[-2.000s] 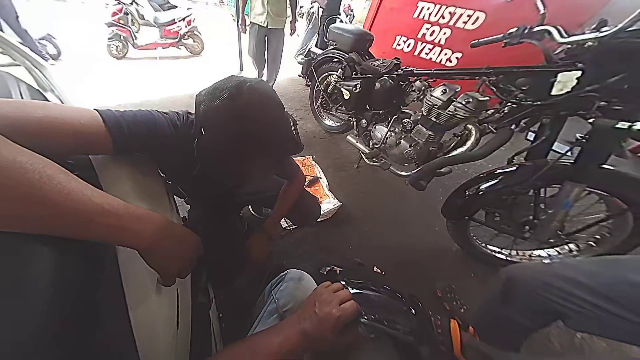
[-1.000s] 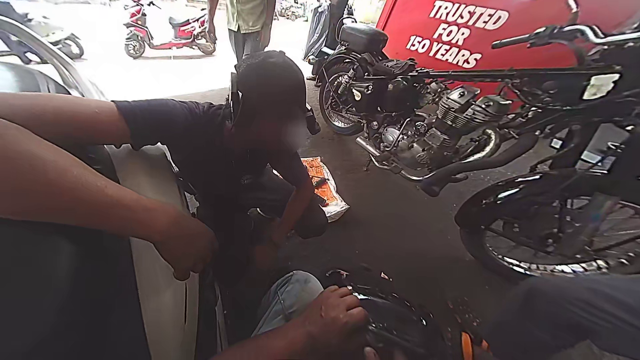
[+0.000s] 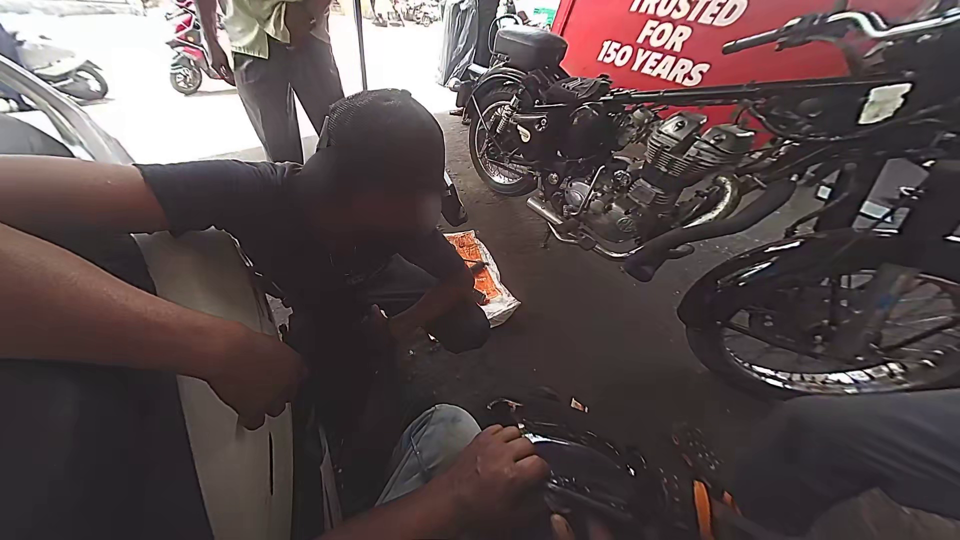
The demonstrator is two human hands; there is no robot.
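My left hand (image 3: 499,469) reaches in from the bottom edge, fingers curled at the edge of a glossy black motorcycle part (image 3: 592,465). A fingertip beside it at the bottom edge seems to belong to my right hand (image 3: 561,525); the rest is dark or out of frame. A knee in faded jeans (image 3: 439,431) is just left of my left hand. A crouching person in a dark T-shirt (image 3: 225,195) and dark cap (image 3: 386,127) faces this spot. One hand of that person (image 3: 259,379) hangs over a pale vehicle panel (image 3: 225,435); the other (image 3: 386,322) is near their knee.
A black motorcycle with exposed engine (image 3: 675,157) stands at the right, before a red lettered panel (image 3: 630,37). Its front wheel (image 3: 840,322) is close by. An orange and white sack (image 3: 484,277) lies on the ground. Another person (image 3: 285,67) stands behind; a dark trouser leg (image 3: 847,457) is lower right.
The crouching person's lower hand has risen from near the ground to beside their knee. My left hand stays at the black part. The view has shifted a little.
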